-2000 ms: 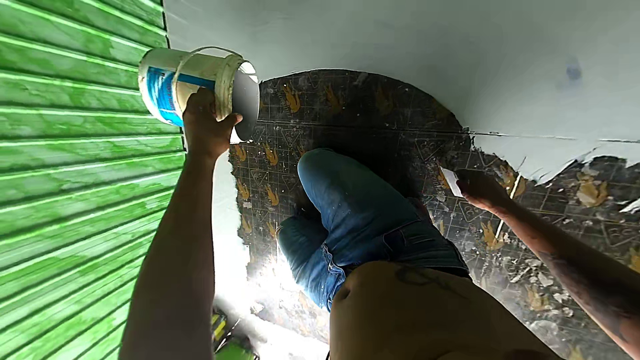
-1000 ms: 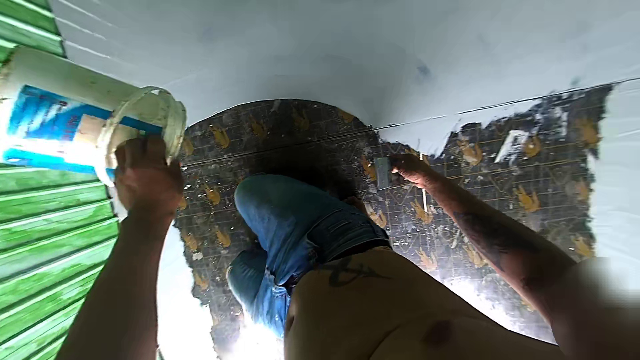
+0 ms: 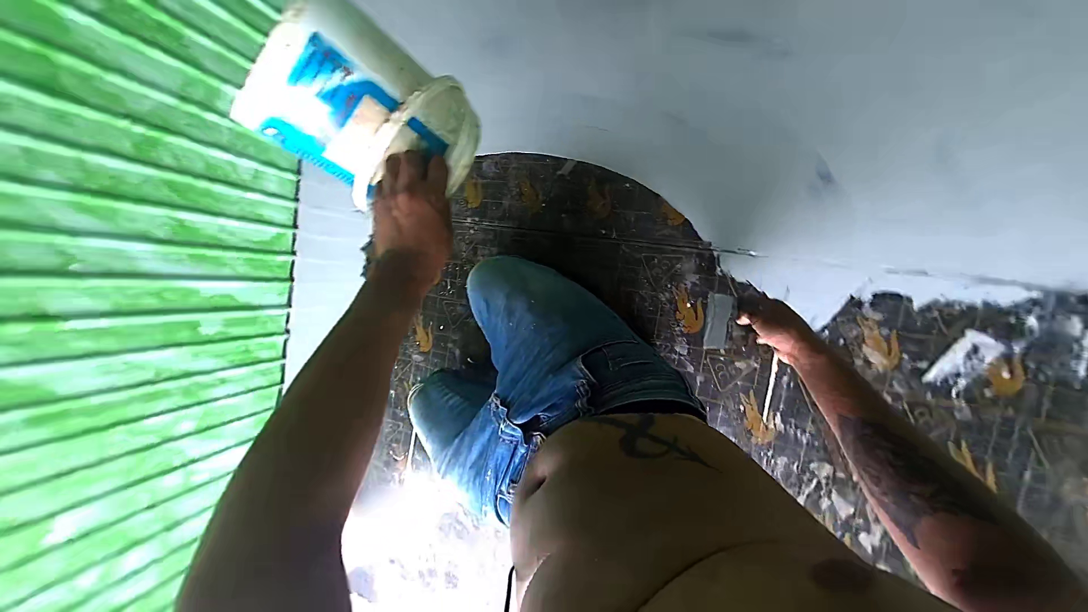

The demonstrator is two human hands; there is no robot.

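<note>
At the upper left, my left hand (image 3: 412,208) grips the rim end of a white plastic bucket (image 3: 319,102) with blue printing. The bucket lies tilted on its side, its base toward the upper left; its contents are hidden. At the right, my right hand (image 3: 778,327) holds a small scraper, whose flat grey blade (image 3: 720,321) is over the dark patterned surface (image 3: 595,200). The scraper's handle is mostly hidden by the fingers. A smooth grey-white coated area (image 3: 680,93) borders the dark surface along a curved edge.
A green ribbed wall (image 3: 144,280) runs along the left side. My bent legs in blue jeans (image 3: 544,331) are in the middle, over the dark surface. A thin seam line (image 3: 595,238) crosses it. White smears (image 3: 969,357) mark the right part, and glare covers the lower left.
The bucket's mouth, visible two seconds ago, has turned out of sight, and its base has swung upward. The right hand still holds the scraper. The view has shifted.
</note>
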